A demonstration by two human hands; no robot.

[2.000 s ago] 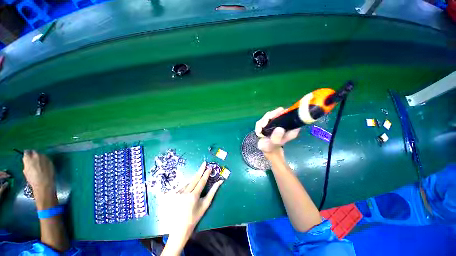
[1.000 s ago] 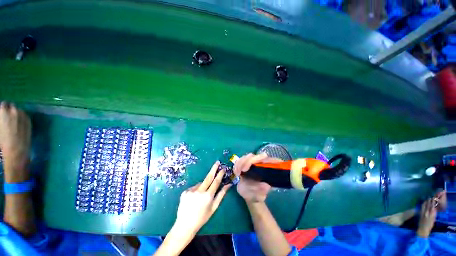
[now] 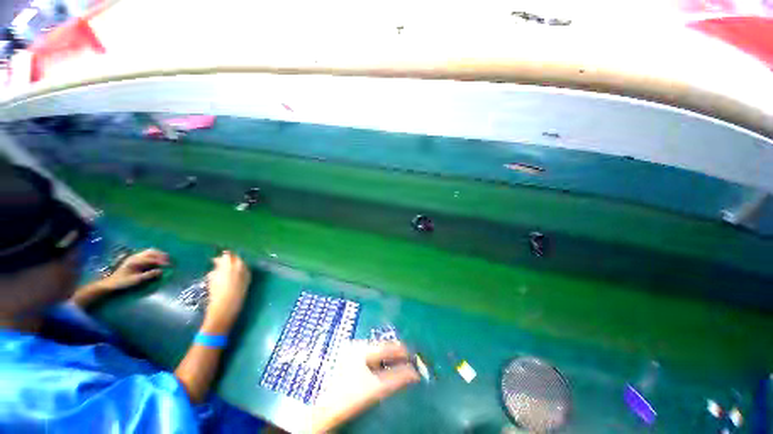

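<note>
My left hand is over the bench at the bottom centre, overexposed, with its fingers curled. A small white-yellow piece shows at its fingertips; whether the hand grips it or a black unit is unclear. The blue-and-white circuit board panel lies left of the hand. Loose silver metal parts lie just beyond it, partly covered. Another white-yellow piece lies right of the hand. The round mesh-like dish is further right. My right hand and the screwdriver are not recognisable in view.
Dark units stand spaced along the green belt. A worker in blue sits at left, hands over the bench. A purple piece and small pale pieces lie right. A white ledge crosses beyond the belt.
The view has tilted up and turned left, bringing in the neighbouring worker. My right hand and the screwdriver have left view. My left hand is now nearer the panel and metal parts.
</note>
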